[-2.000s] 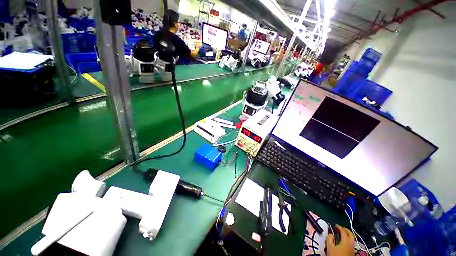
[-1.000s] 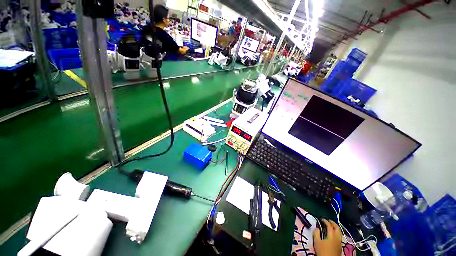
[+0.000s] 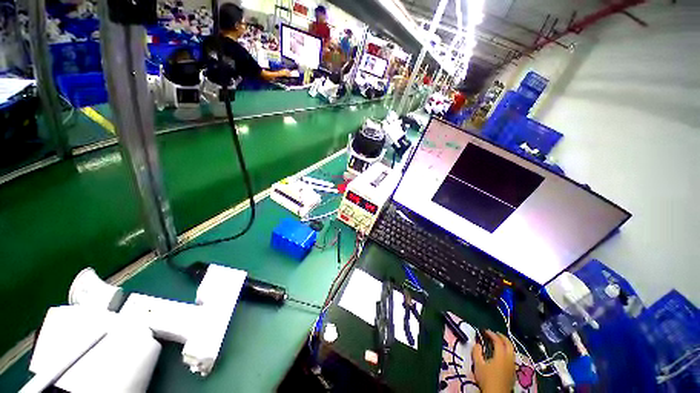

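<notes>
My right hand point(image 3: 495, 364) rests on a dark computer mouse point(image 3: 486, 345) on a pink-and-white cartoon mat point(image 3: 454, 361). The monitor point(image 3: 566, 234) shows a light screen with a black window, above the black keyboard point(image 3: 436, 253). My left hand is not in view. A white camera body with its bracket arm point(image 3: 98, 353) lies at the lower left, cut off by the frame's edge. A black electric screwdriver point(image 3: 265, 291) lies partly behind the bracket.
A blue block point(image 3: 293, 238) and a beige power supply point(image 3: 367, 196) with red digits stand on the green bench. Dark tools point(image 3: 410, 316) lie on white paper. Blue bins point(image 3: 666, 338) are at the right. A green conveyor point(image 3: 69, 207) and a metal post point(image 3: 138, 146) are at the left.
The whole view has shifted, so the bench things and monitor sit further left in the picture. My right hand stays on the mouse.
</notes>
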